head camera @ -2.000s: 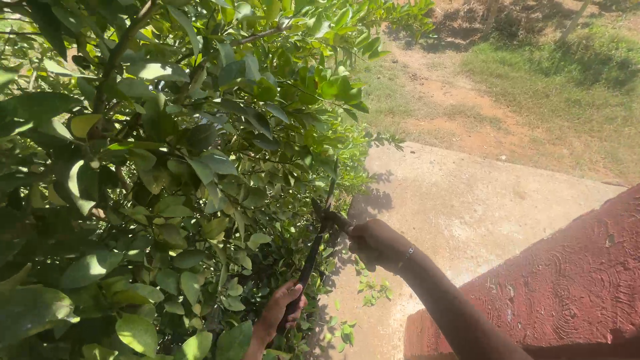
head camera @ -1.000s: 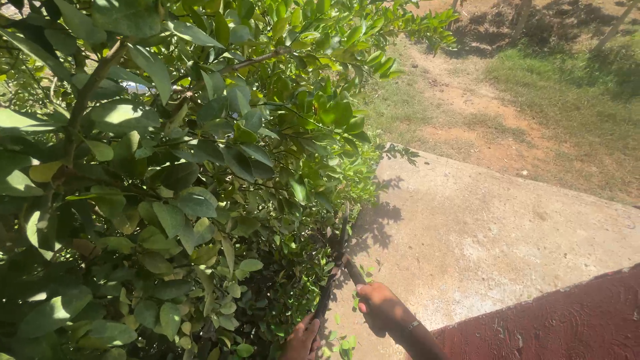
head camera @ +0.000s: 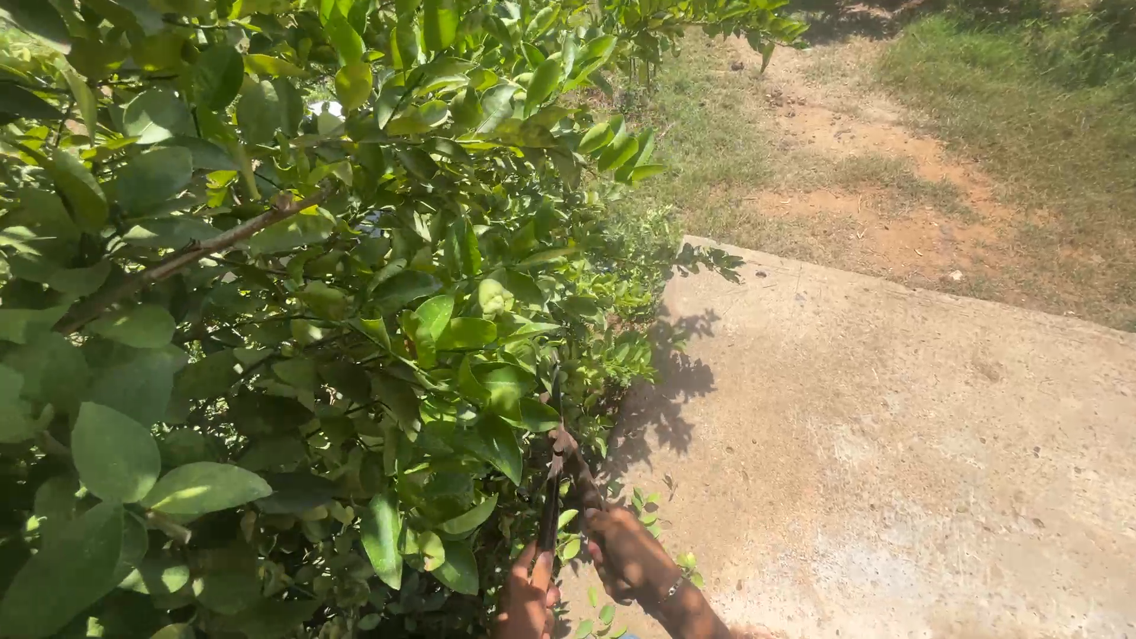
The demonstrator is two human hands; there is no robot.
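A pair of hedge shears [head camera: 559, 444] points away from me into a leafy green bush [head camera: 444, 355] at the lower middle of the view. My left hand [head camera: 525, 599] is wrapped around one handle at the bottom edge. The other handle is in my right hand [head camera: 630, 555], which has a bracelet at the wrist. Both handles lie near each other, and leaves partly hide the blades, so how far these are apart cannot be told.
A bare brown branch [head camera: 191, 253] crosses the bush on the left. To the right lies a concrete slab [head camera: 887, 426] with leaf shadows and cut sprigs [head camera: 603, 617] near the bush. Beyond its edge are reddish dirt [head camera: 914, 213] and grass [head camera: 1003, 115].
The hands have drawn closer together on the shears' handles since two seconds ago. The red wall seen earlier at the right has left the view as the view shifted.
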